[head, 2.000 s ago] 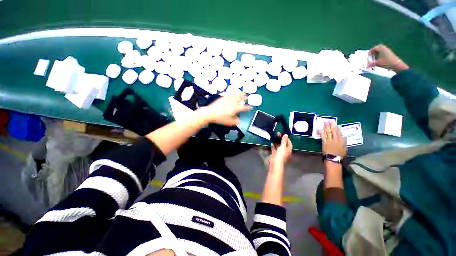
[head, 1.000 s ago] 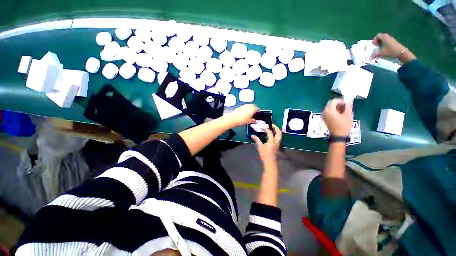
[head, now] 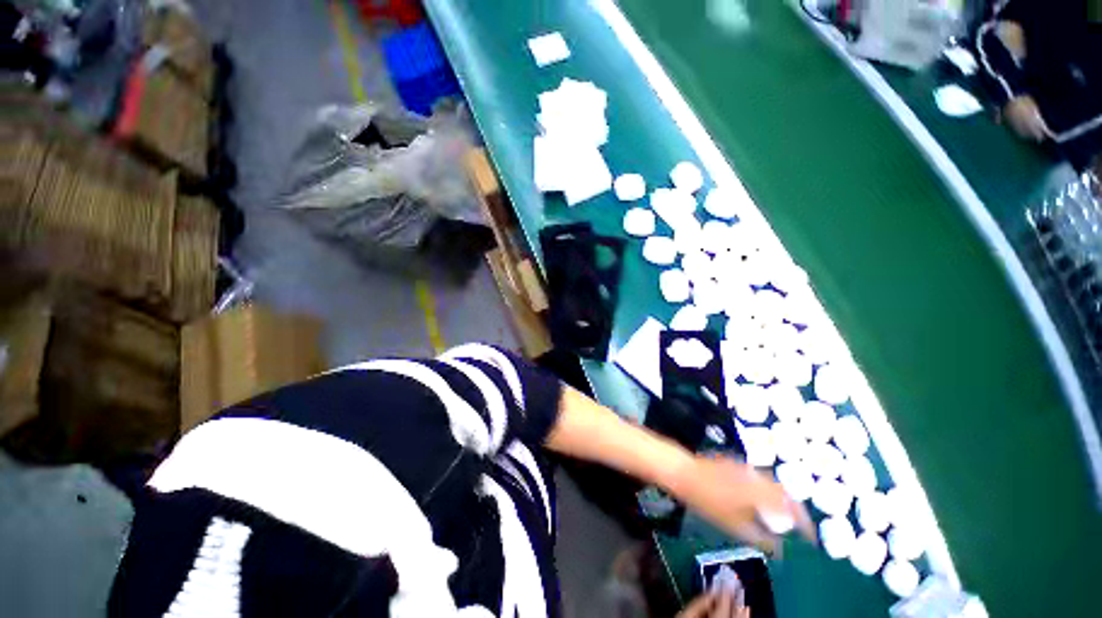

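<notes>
My left hand [head: 740,497] is blurred, reaching over the green bench with a white rounded product [head: 777,519] at its fingertips. Fingers at the bottom edge, which seem to be my right hand [head: 718,604], are cut off over a white box with black insert [head: 755,584]; a pale piece shows there, and their grip is unclear. Many loose white products [head: 773,350] spread along the bench's far rail. A black insert piece with a white product in it [head: 691,353] lies beside a white box [head: 643,356]. Black insert sheets [head: 580,290] lie farther up.
White boxes [head: 572,141] are piled farther up the bench. A green conveyor [head: 894,242] runs beyond the white rail [head: 834,350]. A person's hand [head: 1025,117] shows across it. On the floor are a plastic-lined bin [head: 375,181], a blue bin [head: 419,70] and stacked brown cardboard [head: 97,217].
The view has swung left, so the bench now runs diagonally and the neighbouring worker's area is out of view. My left hand has moved from the box to the loose products.
</notes>
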